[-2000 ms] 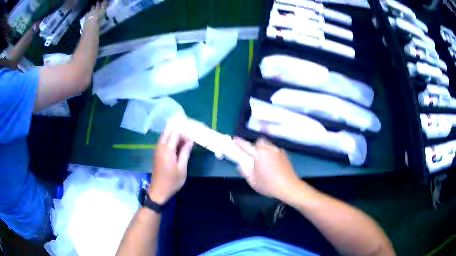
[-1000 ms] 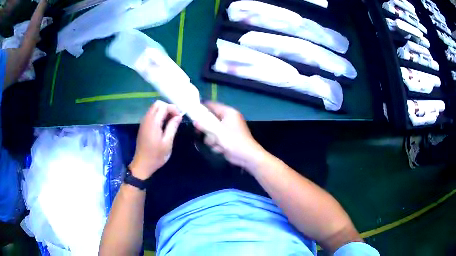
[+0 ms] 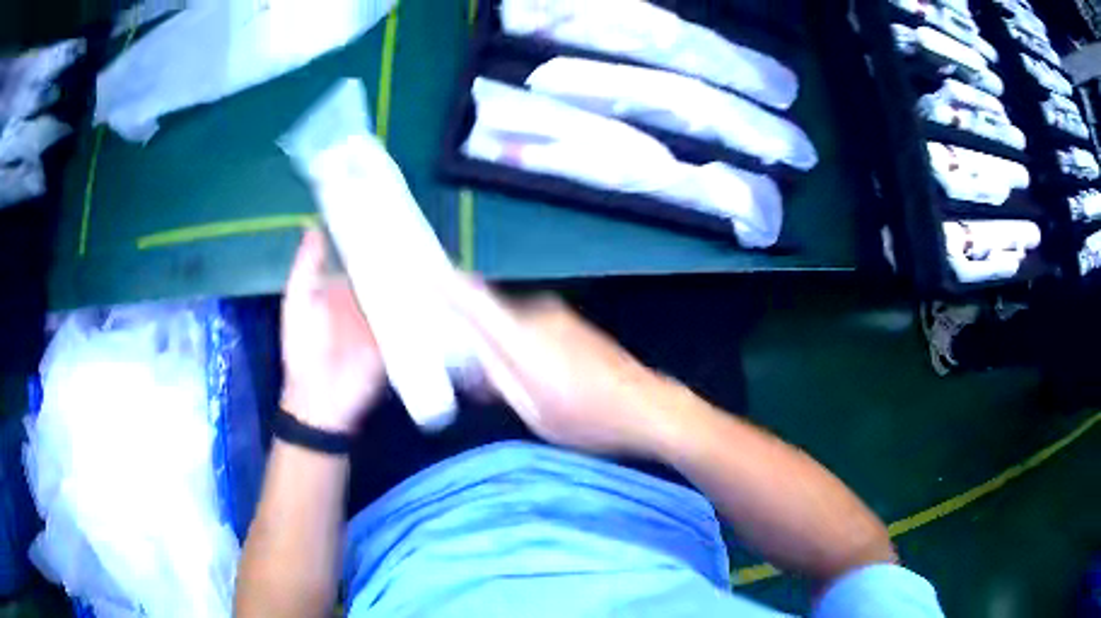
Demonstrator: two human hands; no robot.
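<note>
A white bagged part [image 3: 392, 266] is held upright at a slant over the bench's front edge, its loose translucent sleeve end pointing up and left. My left hand [image 3: 328, 344] is against its left side, fingers stretched along it. My right hand [image 3: 519, 362] is against its right side near the lower end. Both hands are blurred, and some fingers are hidden behind the part. A black tray [image 3: 568, 193] on the bench holds several bagged parts [image 3: 616, 151] side by side.
Loose sleeves [image 3: 229, 54] lie on the green bench [image 3: 181, 260] at the back left. A bulk bag of sleeves [image 3: 133, 447] stands below the bench edge at left. Neighbouring dark trays of white parts [image 3: 984, 175] are at the far right. White pieces show at the left edge.
The part has turned steeper, its lower end moving down towards my body. My left hand has moved from beside its lower end to lie along its left side. The neighbouring person's arm has left the view.
</note>
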